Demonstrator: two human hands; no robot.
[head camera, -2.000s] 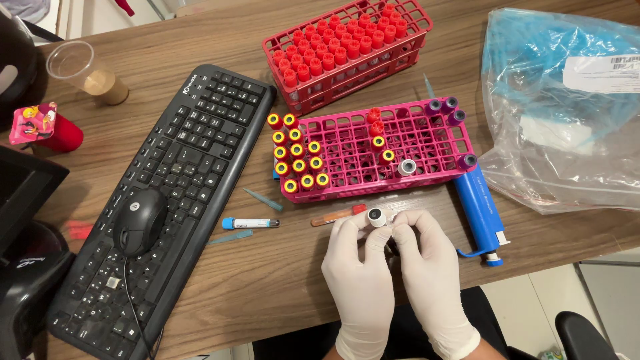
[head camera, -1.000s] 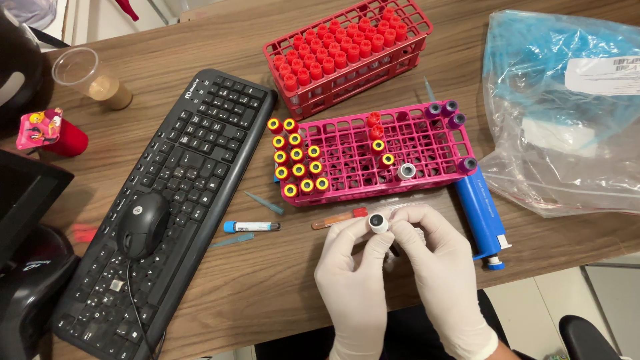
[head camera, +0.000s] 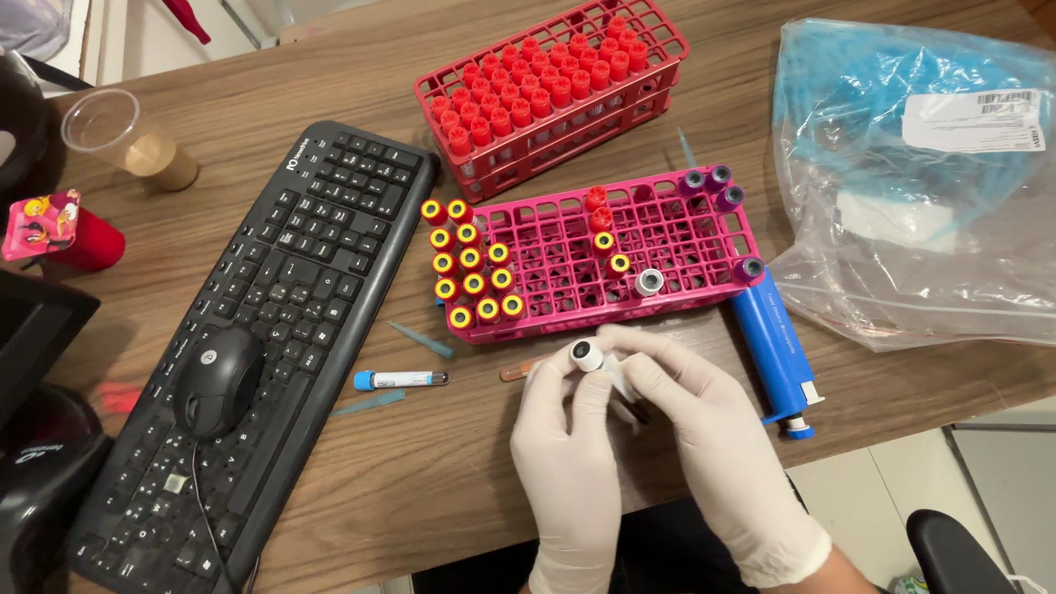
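Observation:
A white-capped sample tube (head camera: 586, 355) is held between both my gloved hands, its dark lower end pointing down and to the right. My left hand (head camera: 572, 445) grips it just below the cap. The fingers of my right hand (head camera: 701, 429) pinch the tube's white label. Directly beyond my hands stands a magenta tube rack (head camera: 553, 260) with yellow-ringed, red, purple and white-capped tubes. An orange-brown tube (head camera: 521, 369) lies partly hidden behind my left fingers. A blue-capped tube (head camera: 402, 379) lies on the wooden desk left of my hands.
A red rack (head camera: 569, 124) of red-capped tubes stands at the back. Blue pipette tips (head camera: 422, 339) lie near a black keyboard (head camera: 247, 355) with a mouse (head camera: 219, 381) on it. At right are a blue micropipette (head camera: 771, 346) and a plastic bag (head camera: 907, 206). A plastic cup (head camera: 157, 157) lies tipped at left.
Between my hands the white-capped tube has become more tilted, and more of its white label shows. Both hands keep hold of it; the racks have not moved.

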